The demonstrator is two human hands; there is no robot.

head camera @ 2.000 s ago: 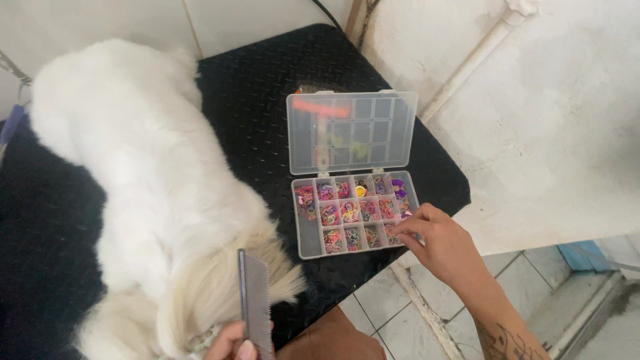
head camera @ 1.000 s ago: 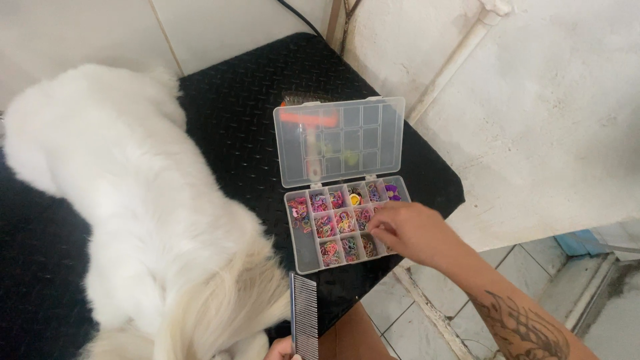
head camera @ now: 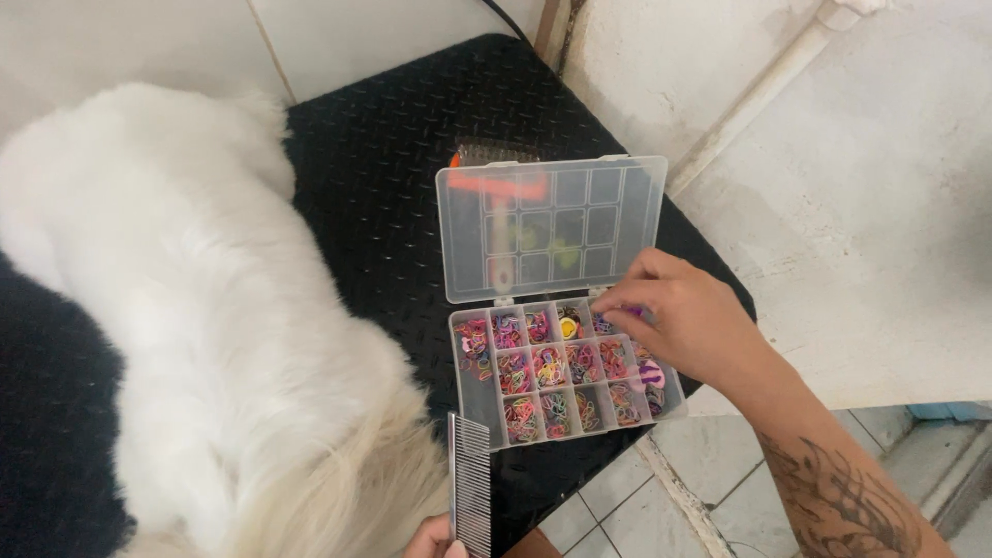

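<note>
My left hand (head camera: 436,539), partly cut off by the bottom edge, is shut on a metal grooming comb (head camera: 470,484) whose teeth point right. A clear plastic compartment box (head camera: 474,395) lies with its lid (head camera: 570,225) back, full of small colored elastic bands (head camera: 549,366). Over its upper right compartments is my right hand (head camera: 603,308), thumb and forefinger close together near the bands; whether anything is between them cannot be made out. A white long-haired dog (head camera: 225,310) lies or stands at the left, its head not clearly seen.
Under the dog and box is a black textured tabletop (head camera: 387,147). A slicker brush (head camera: 504,186) with an orange part shows partly through the lid. Behind are a tiled wall (head camera: 372,39) and, at the right, a pale wall with a pipe (head camera: 748,101). Floor tiles (head camera: 620,504) lie below.
My right hand has moved from the lower right compartments up to the upper right ones. The comb in my left hand has shifted relative to the box, to beside its lower left corner.
</note>
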